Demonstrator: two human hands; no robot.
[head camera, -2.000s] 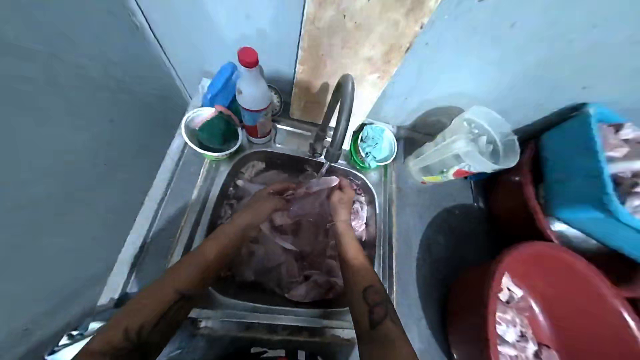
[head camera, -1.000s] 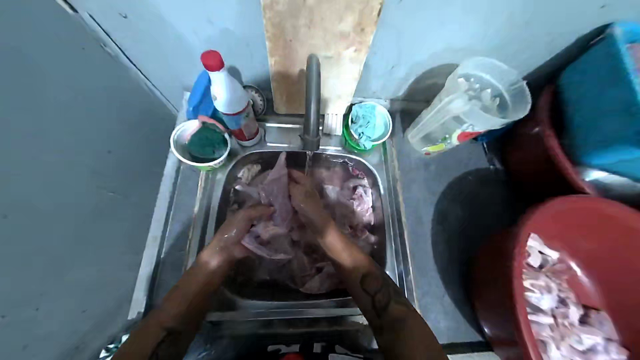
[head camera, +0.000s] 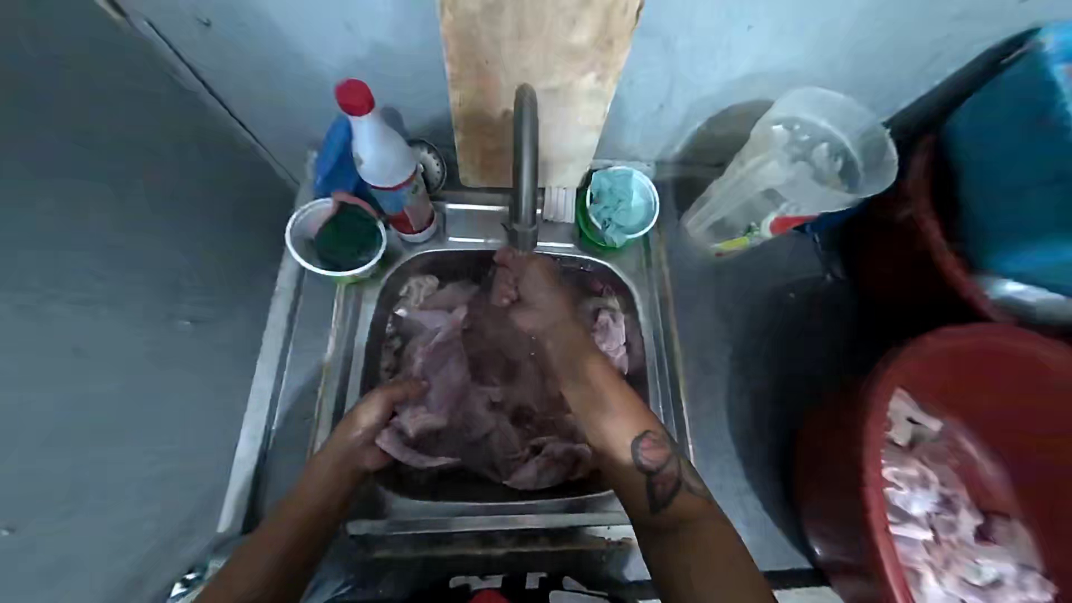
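Observation:
A stainless steel sink (head camera: 663, 368) holds murky water and many pieces of pale pink raw meat or skin (head camera: 548, 466). At the sink's left side my left hand (head camera: 377, 423) grips a long piece of the meat (head camera: 440, 364), its thumb lying on top. My right hand (head camera: 529, 289) is just under the faucet (head camera: 525, 159), its fingers curled at the spout's lower end; whether it holds anything cannot be made out. The meat between the hands lies partly in the water.
Behind the sink's left corner stand a white bottle with a red cap (head camera: 385, 159) and a bowl with a green scouring pad (head camera: 337, 239). A tub with a teal cloth (head camera: 620, 205), a clear plastic pitcher (head camera: 791, 172), a red basin of meat pieces (head camera: 888, 469) and a blue container (head camera: 1017, 167) are on the right.
My right hand has moved up from the meat to the faucet. My left hand has moved toward the sink's lower left with the meat. The view has shifted.

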